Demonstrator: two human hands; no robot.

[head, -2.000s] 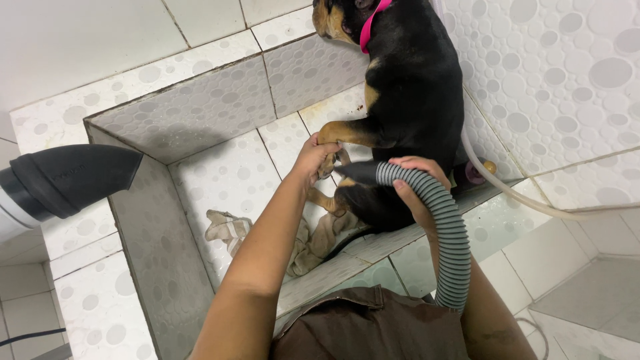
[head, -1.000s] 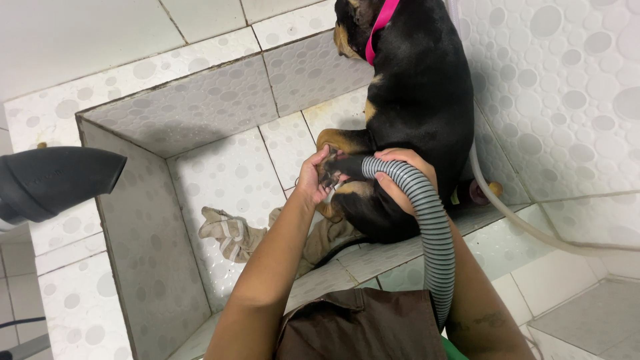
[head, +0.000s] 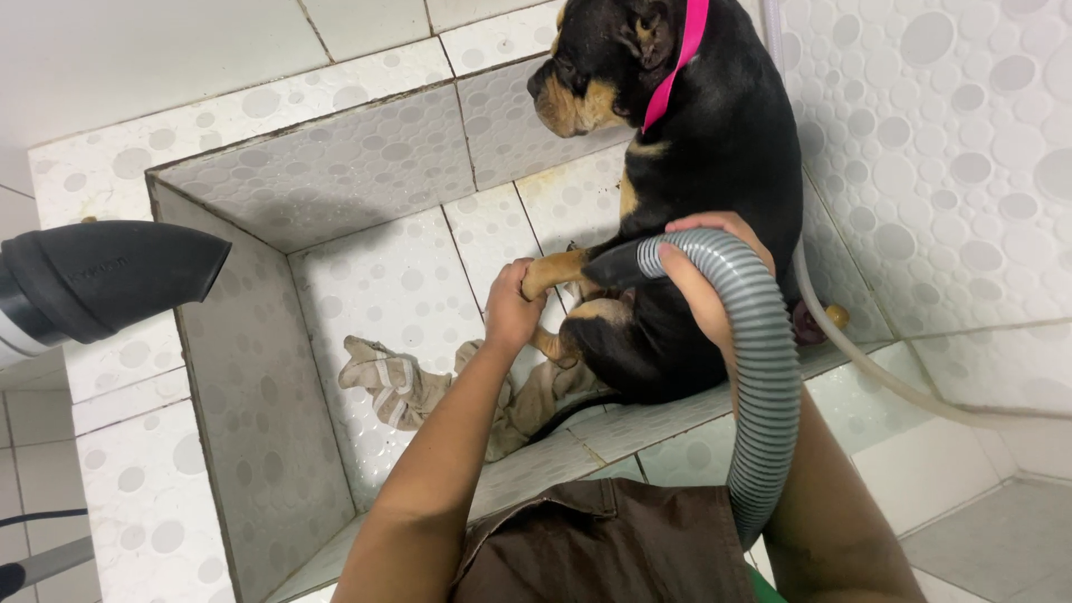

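A black-and-tan dog (head: 712, 167) with a pink collar (head: 677, 67) sits in a tiled tub, its head turned to the left. My left hand (head: 512, 308) is closed around the lower end of one tan foreleg (head: 559, 272). In my right hand (head: 720, 264) is the end of a grey corrugated hose (head: 766, 377). The hose's black nozzle (head: 615, 266) points left, close against the upper part of that foreleg. A beige cloth with pale stripes (head: 402, 381) lies crumpled on the tub floor below the dog's legs.
The tub's tiled rim (head: 126, 352) runs along the left and the back. Over the left rim juts a black nozzle on a pale pipe (head: 126, 272). A pale thin hose (head: 888, 381) curves behind the dog at the right. A brown apron (head: 603, 544) covers my front.
The dog's head has come further into view, facing left. The hose nozzle has moved from the paw by my left hand up to the foreleg.
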